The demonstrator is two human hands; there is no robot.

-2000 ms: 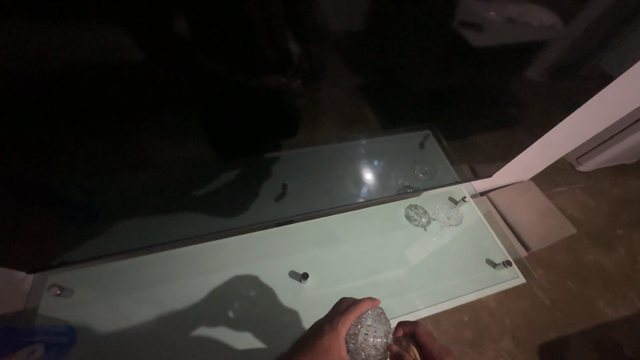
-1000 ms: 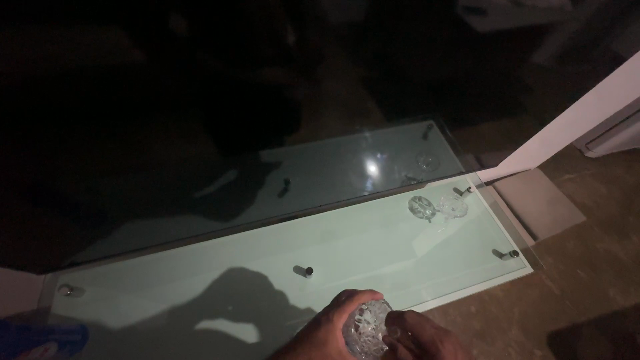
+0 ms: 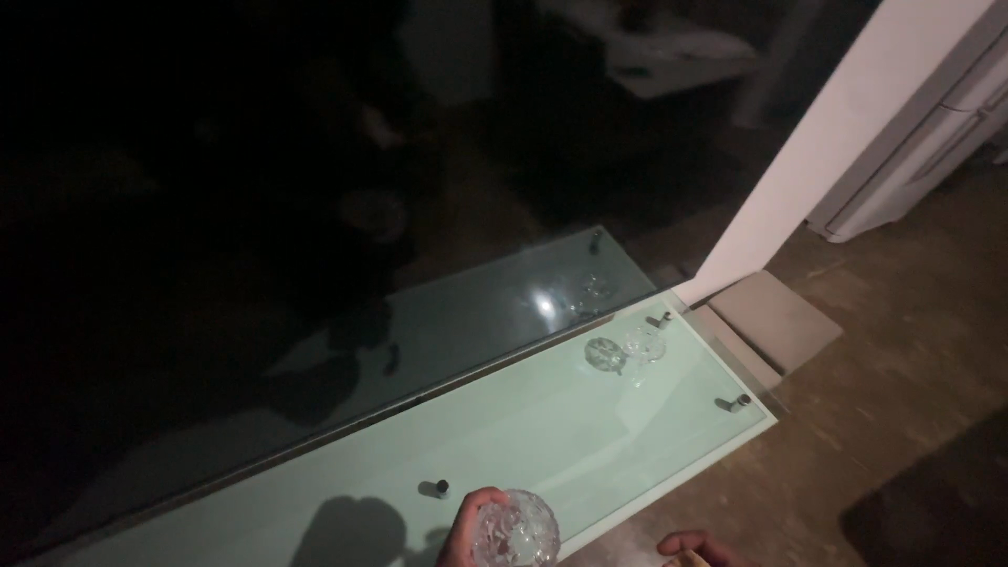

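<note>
At the bottom middle, my left hand grips a patterned clear glass bowl over the near edge of a glass-topped shelf. My right hand is apart from the bowl, to its right at the lower frame edge, with fingers curled by something pale tan that is mostly cut off. Another clear glass piece stands near the shelf's far right corner, its patterned shadow beside it.
Metal standoffs rise from the shelf, one more near the right corner. Behind stands a dark reflective panel with a pale frame post. A flat tan block lies beyond the shelf's right end, over brown floor.
My right hand has moved off the glass bowl toward the right. My left hand still holds the bowl, which was between both hands before.
</note>
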